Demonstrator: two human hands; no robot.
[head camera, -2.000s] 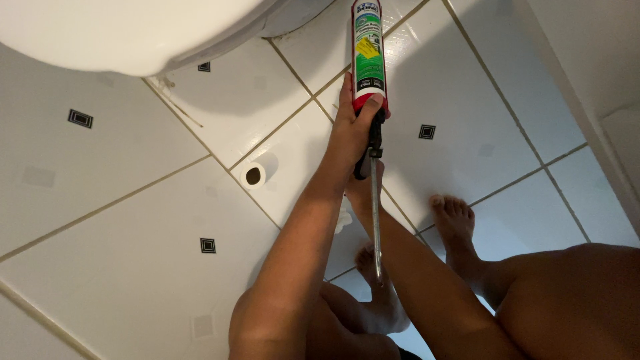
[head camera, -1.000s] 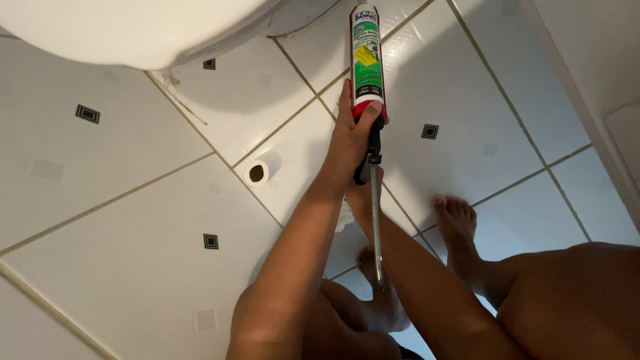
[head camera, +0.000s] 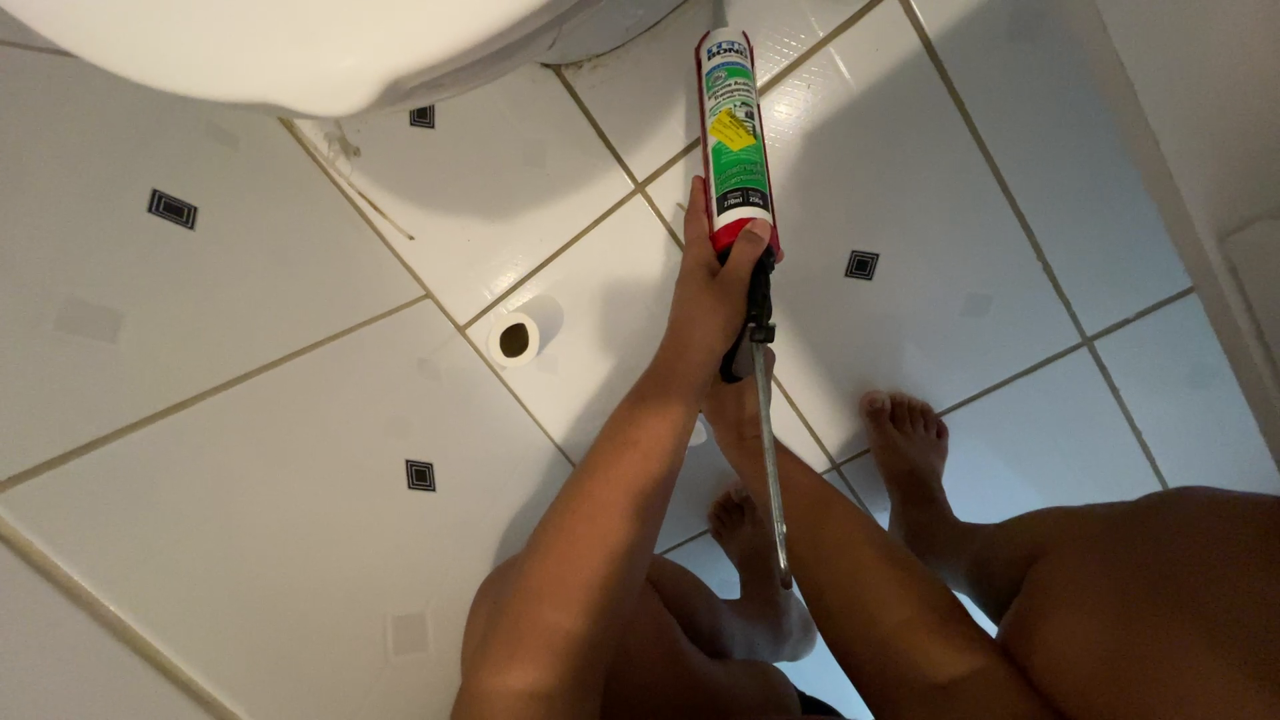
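Observation:
A red caulking gun with a black handle holds a green and white silicone sealant cartridge. Its nozzle points to the top edge, beside the base of a white toilet. My left hand wraps the front of the gun, just behind the cartridge, with the thumb on top. Lower down, my right hand is closed on the trigger handle, partly hidden by the gun. The metal plunger rod sticks out backwards between my forearms, its bent end over the floor.
A short white tube with a dark opening stands on the tiled floor left of my arms. My bare feet are at the lower middle and right. A pale wall or panel borders the right side. Dirty residue lies by the toilet base.

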